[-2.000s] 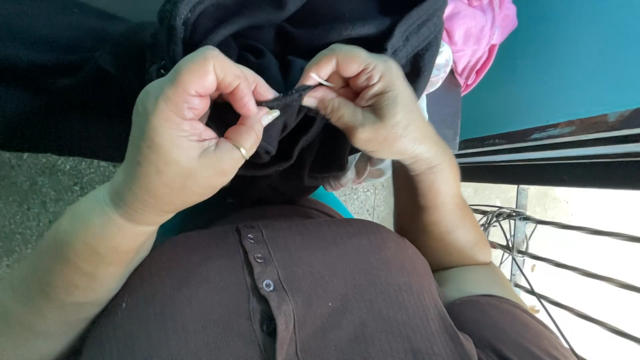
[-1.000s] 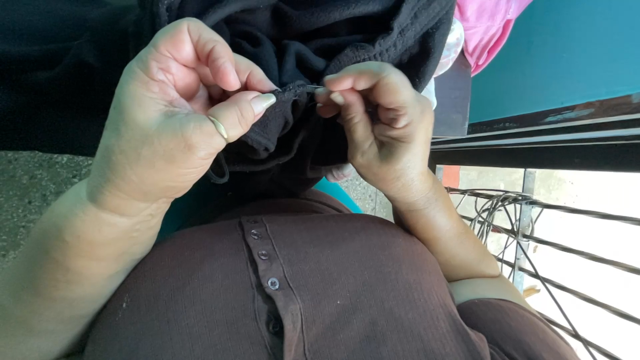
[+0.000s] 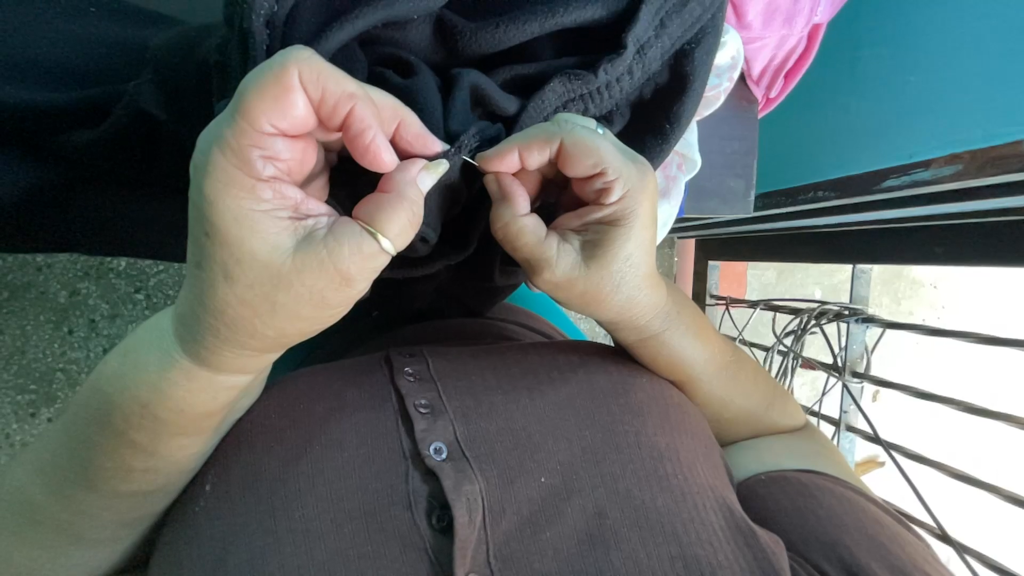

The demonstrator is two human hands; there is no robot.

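Black fabric (image 3: 512, 40) lies bunched across my lap in the head view. My left hand (image 3: 296, 200), with a gold ring on its thumb, pinches a raised edge of this fabric between thumb and forefinger. Close to the right of that edge, my right hand (image 3: 580, 200) holds a thin sewing needle (image 3: 471, 162) between thumb and forefinger. The needle's exposed end points left at the pinched cloth; whether it touches the cloth cannot be told. No thread can be made out.
Pink cloth (image 3: 780, 40) and a clear plastic bag (image 3: 680, 164) lie at the upper right, by a dark surface (image 3: 720, 172). Metal bars with coiled black cables (image 3: 800, 340) stand at the right. A speckled floor (image 3: 72, 320) shows at the left.
The white piece seen by my right fingertips two seconds ago no longer shows there. Both hands have stayed close together at the fabric edge, and the view has shifted slightly.
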